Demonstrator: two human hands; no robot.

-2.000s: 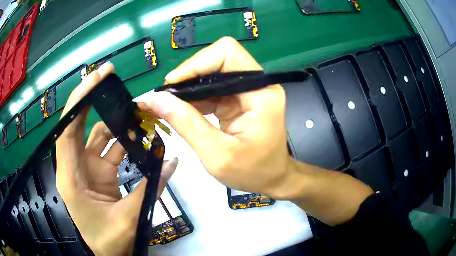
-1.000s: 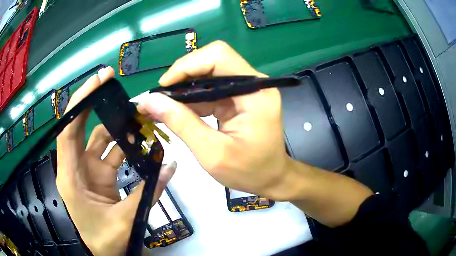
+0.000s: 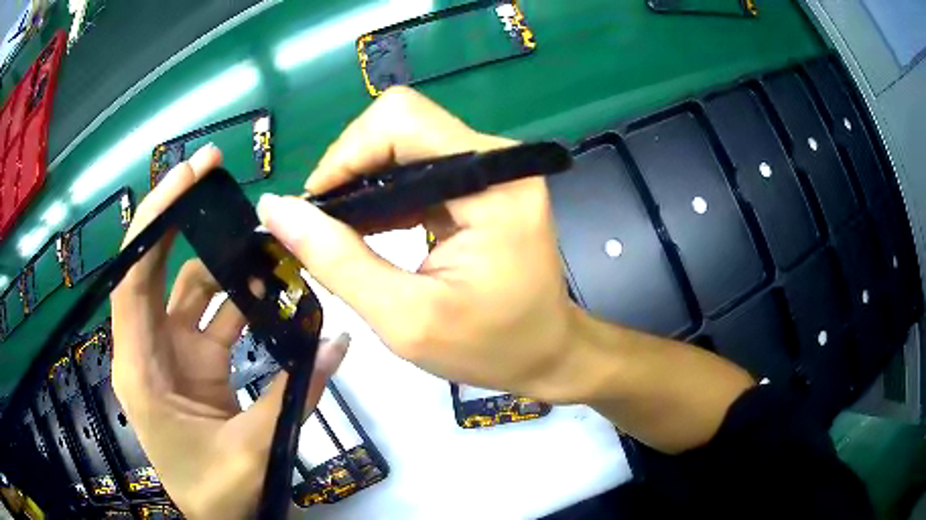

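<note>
My left hand (image 3: 193, 376) holds a black phone middle frame (image 3: 218, 229) tilted up, its solid end between fingers and thumb. A gold flex cable (image 3: 287, 287) lies at that solid end. My right hand (image 3: 447, 264) grips black tweezers (image 3: 457, 183) between thumb and fingers, over the frame's solid end. The tweezer tips are hidden behind my right thumb or too small to make out.
Two more frames lie on the white work surface (image 3: 447, 477), one at left (image 3: 343, 475), one at centre (image 3: 503, 410). Spaced frames lie on the green belt (image 3: 609, 76). Black blister trays stand right (image 3: 660, 203) and left (image 3: 76, 427). A red tray (image 3: 25, 142) is far left.
The loose gold strip that stuck out now lies closer along the frame's end. My right hand and the tweezers have shifted slightly left. Frames on the belt have changed position. Gold-ended frames now show at the left tray.
</note>
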